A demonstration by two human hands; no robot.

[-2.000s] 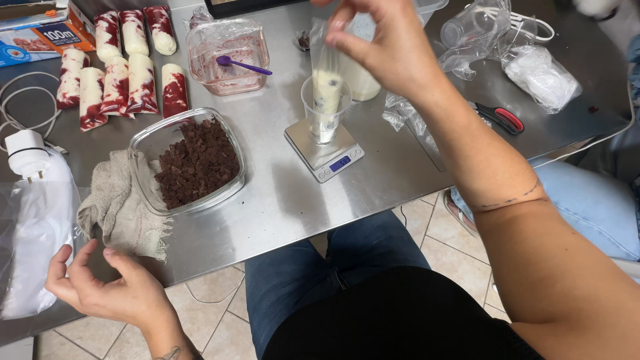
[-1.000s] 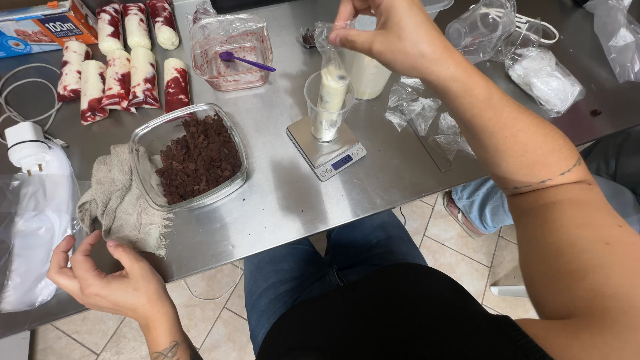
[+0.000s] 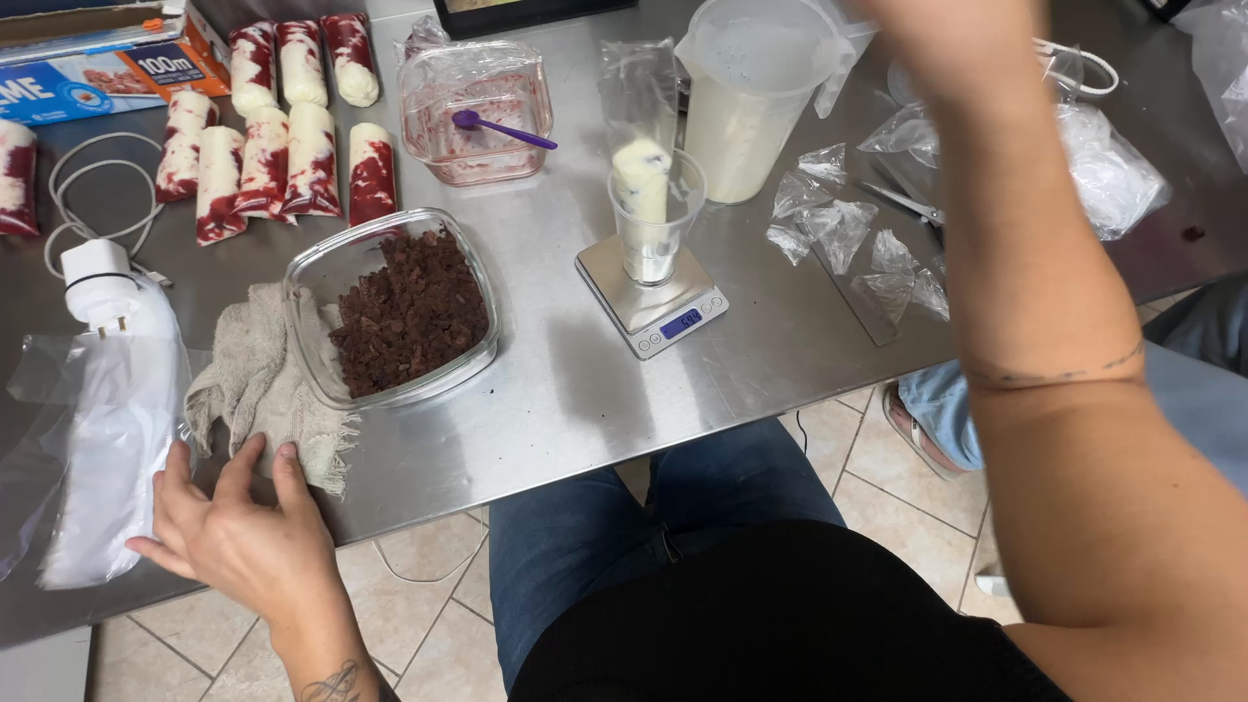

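Observation:
My left hand (image 3: 239,531) rests with spread fingers at the table's near edge, its fingertips by a beige cloth (image 3: 263,361) and a stack of plastic bags (image 3: 112,468). My right hand (image 3: 951,29) is blurred at the top edge, its fingers out of frame. A clear plastic bag (image 3: 639,107) with pale creamy filling stands upright in a clear plastic cup (image 3: 687,195) on a small digital scale (image 3: 634,302), touched by neither hand. Behind the cup is a plastic measuring jug (image 3: 731,136) of whitish liquid. A glass dish (image 3: 492,341) holds dark brown crumbs.
Red-and-white filled bags (image 3: 307,161) lie at the back left by a film box (image 3: 107,73). A smeared glass container (image 3: 473,166) holds a purple spoon (image 3: 507,129). Plastic scraps (image 3: 838,229), scissors (image 3: 907,203) and a plastic bundle (image 3: 1111,171) lie right. A seated person's leg (image 3: 941,409) shows beyond.
My right hand has let go of the top of the filled bag and moved up and to the right. The bag remains standing in the cup on the scale.

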